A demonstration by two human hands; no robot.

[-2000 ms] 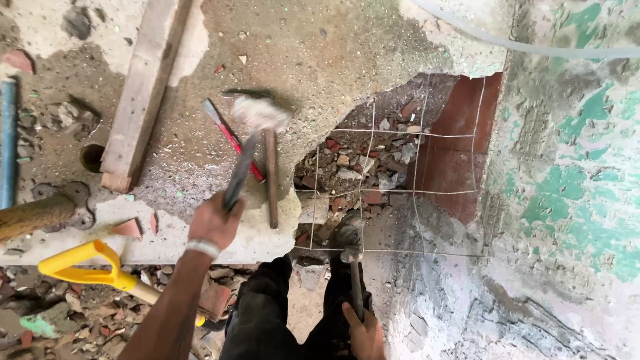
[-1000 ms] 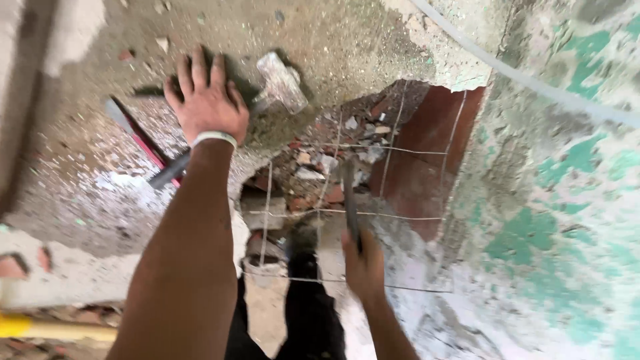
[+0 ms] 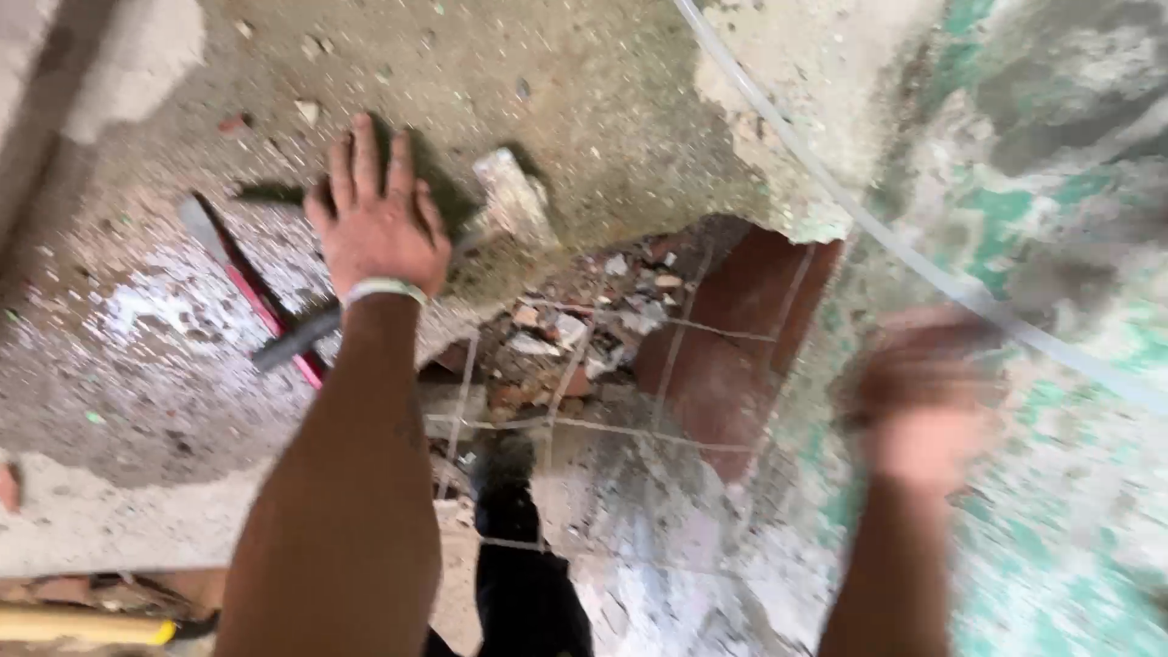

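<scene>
My left hand point(image 3: 383, 228) rests palm down on the concrete slab point(image 3: 602, 109), fingers spread. Beneath its wrist passes a dark tool handle point(image 3: 297, 342), which seems to run to a dusty pale head point(image 3: 516, 201) beside the fingers; the hand hides the middle. A flat chisel with a red shaft point(image 3: 251, 297) lies left of that wrist, crossing the handle. On the right, my right hand point(image 3: 922, 401) is strongly blurred in front of the wall. A dark shape is by its fingers, but what it holds cannot be made out. Thin wire mesh point(image 3: 557, 422) spans the broken opening between my arms.
Rubble point(image 3: 557, 338) and a reddish-brown surface point(image 3: 721, 365) show inside the opening. A pale hose point(image 3: 876, 228) curves across the upper right, before the wall with peeling green paint point(image 3: 1031, 511). My dark-clad leg point(image 3: 525, 575) stands below. A yellow handle point(image 3: 82, 625) lies lower left.
My left hand held a dark handle two seconds ago; it let go and lies flat on the slab. My right hand, seen a second ago gripping a tool handle over the opening, has moved right and upward.
</scene>
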